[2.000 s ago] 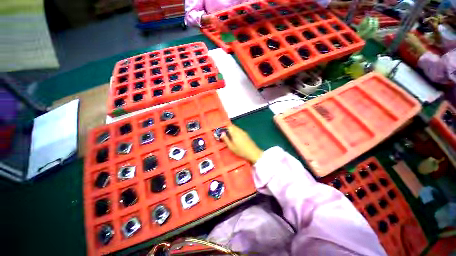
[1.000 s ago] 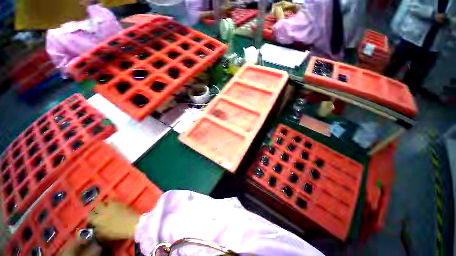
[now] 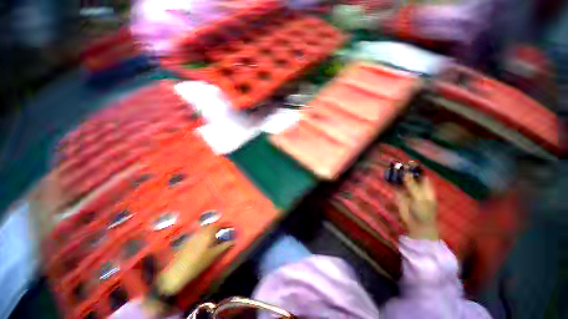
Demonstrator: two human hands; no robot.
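The frame is blurred. My left hand is over the near red-orange compartment tray, with a small watch unit at its fingertips. Dark and silvery units sit in several pockets of this tray, such as one silvery unit. My right hand is over the stacked red tray on the right. Small dark units, apparently two, show at its fingertips. I cannot tell whether they touch the tray.
A second pocket tray lies behind the near one. A raised tray of dark units is at the back. A paler large-pocket tray lies between the hands' areas. White paper shows among the trays. Pink sleeves of other people are behind.
My right hand has moved from the near tray to the right-hand tray, with units at its fingertips. My left hand now shows more fully over the near tray. The view has shifted.
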